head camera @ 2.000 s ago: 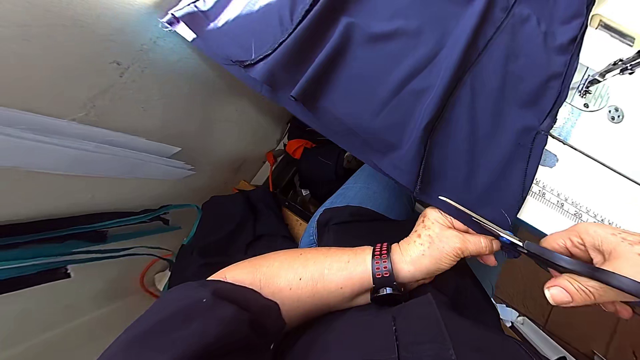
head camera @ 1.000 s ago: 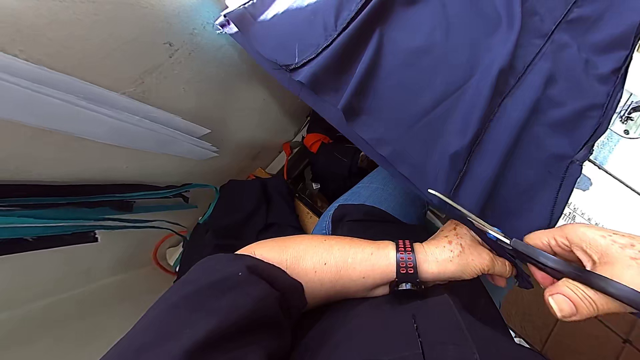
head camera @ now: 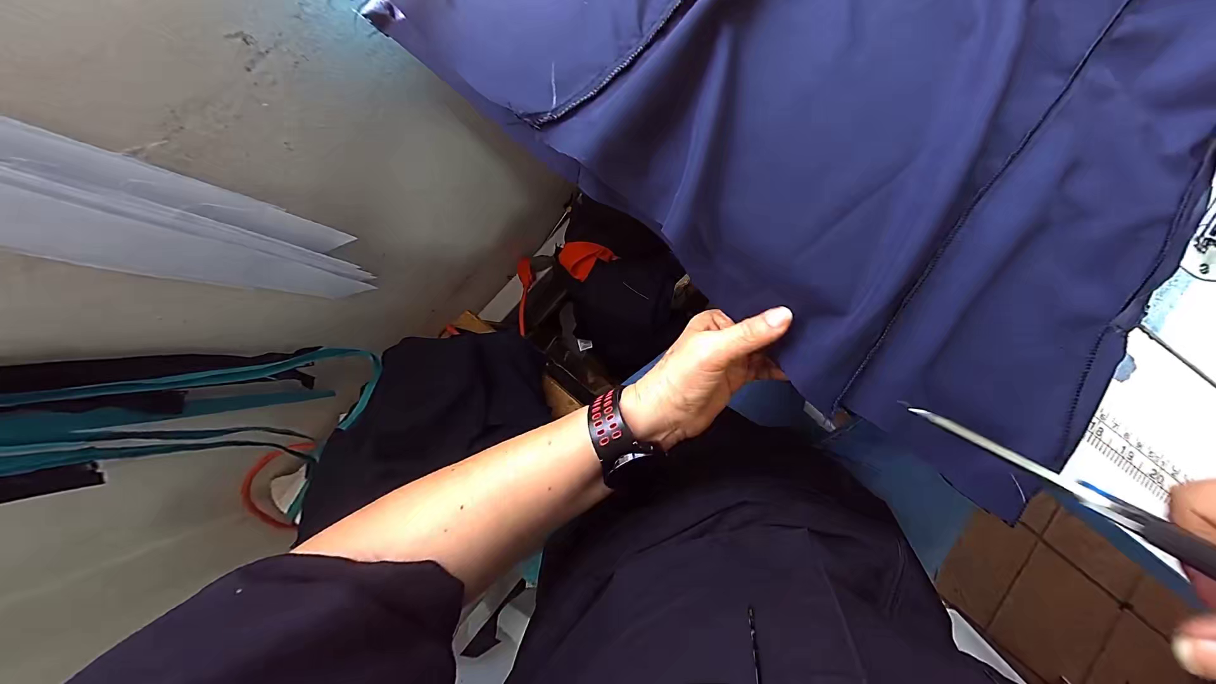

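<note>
A large piece of navy blue fabric (head camera: 836, 190) with overlocked seams spreads over the upper right and hangs toward my lap. My left hand (head camera: 708, 370), with a black and red strap at the wrist, is at the fabric's lower edge, thumb on top and fingers partly hidden beneath. At the right edge my right hand (head camera: 1195, 560), partly out of view, holds black-handled scissors (head camera: 1035, 465). Their blades point left over the fabric's lower right part and look nearly closed.
Pale strips (head camera: 180, 218) and teal and black strips (head camera: 161, 408) hang along the wall at left. Dark cloth and orange items (head camera: 581, 258) lie beyond my lap. A white machine bed with a printed ruler (head camera: 1130, 456) is at right, above a tiled floor (head camera: 1073, 579).
My left hand has moved away from the scissor blades, leftward along the fabric's lower edge. My right hand with the scissors has moved to the right.
</note>
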